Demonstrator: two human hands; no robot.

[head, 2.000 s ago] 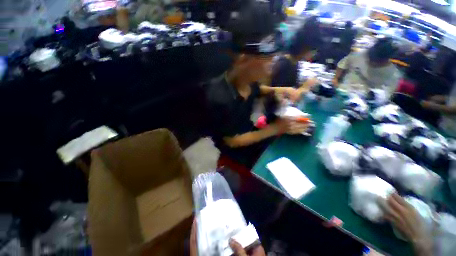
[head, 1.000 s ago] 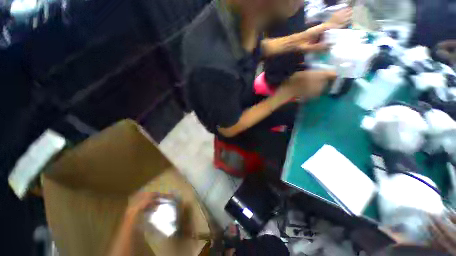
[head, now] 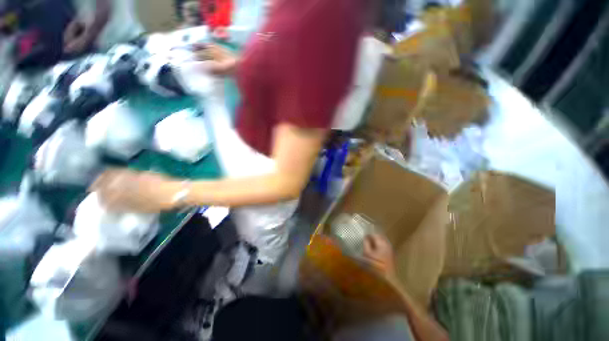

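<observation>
My right hand (head: pixel 378 254) is blurred and reaches up from the bottom edge into an open brown carton (head: pixel 415 223). Its curled fingers hold the right side of a rounded white bundle (head: pixel 351 232) with a fine dotted surface, inside the carton near its left wall. An orange-brown flap or side of the carton blurs in front below the bundle. My left hand is not in view.
A person in a maroon shirt (head: pixel 300 66) stands close ahead, an arm reaching across the green table (head: pixel 163 162) to a wrapped white camera (head: pixel 110 225). More white-and-black cameras cover the table. Other cartons (head: pixel 511 216) and grey-green sacks (head: pixel 497 310) lie right.
The view has swung far to the right, from the first carton and the co-worker in black to the maroon-shirted person and another carton. My right hand now shows in that carton with the bundle.
</observation>
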